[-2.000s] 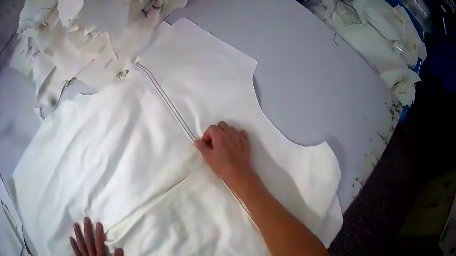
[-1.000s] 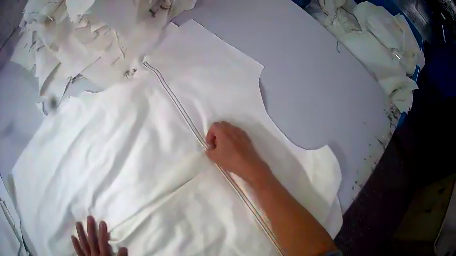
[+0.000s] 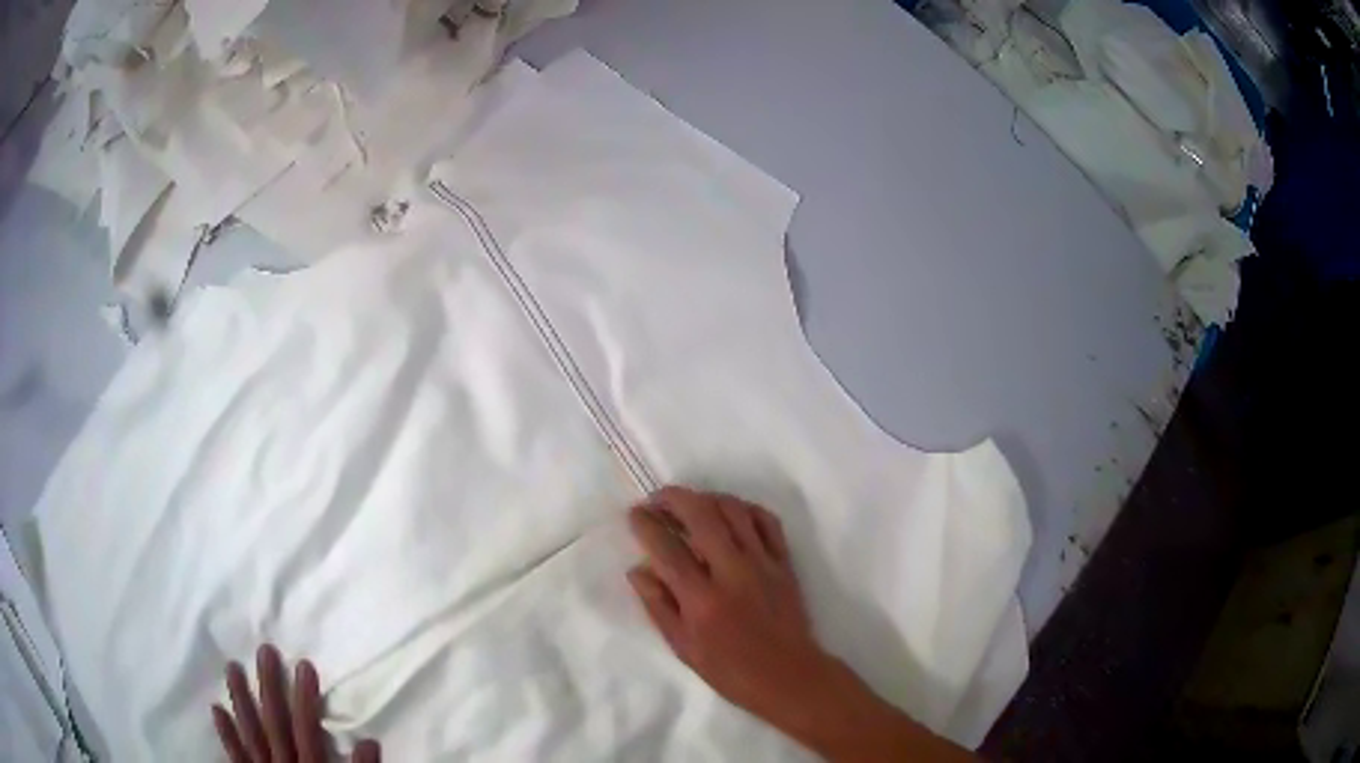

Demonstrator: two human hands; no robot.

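Note:
A large cream-white garment panel [image 3: 343, 418] lies spread on the pale table, with a curved cut edge at the right. A dark double topstitched seam [image 3: 545, 328] runs diagonally down it to my right hand. My right hand [image 3: 723, 589] is on the panel at the seam, fingers bent and fingertips down on the cloth; whether it pinches the cloth cannot be told. My left hand [image 3: 276, 716] lies with fingers apart on the panel at the bottom left, cut off by the picture's edge. A fold in the cloth runs between the two hands.
Small cream cut pieces [image 3: 224, 119] are heaped at the upper left, touching the panel. The pale table's [image 3: 955, 268] right edge has dark marks. Beyond it, white pieces [image 3: 1148, 90] lie in a blue basket [image 3: 1250, 90]. Another white piece [image 3: 30, 671] shows at the far left.
My right hand has moved down along the seam, and its fingers are less curled. More of the upper seam shows. My left hand has stayed nearly in place.

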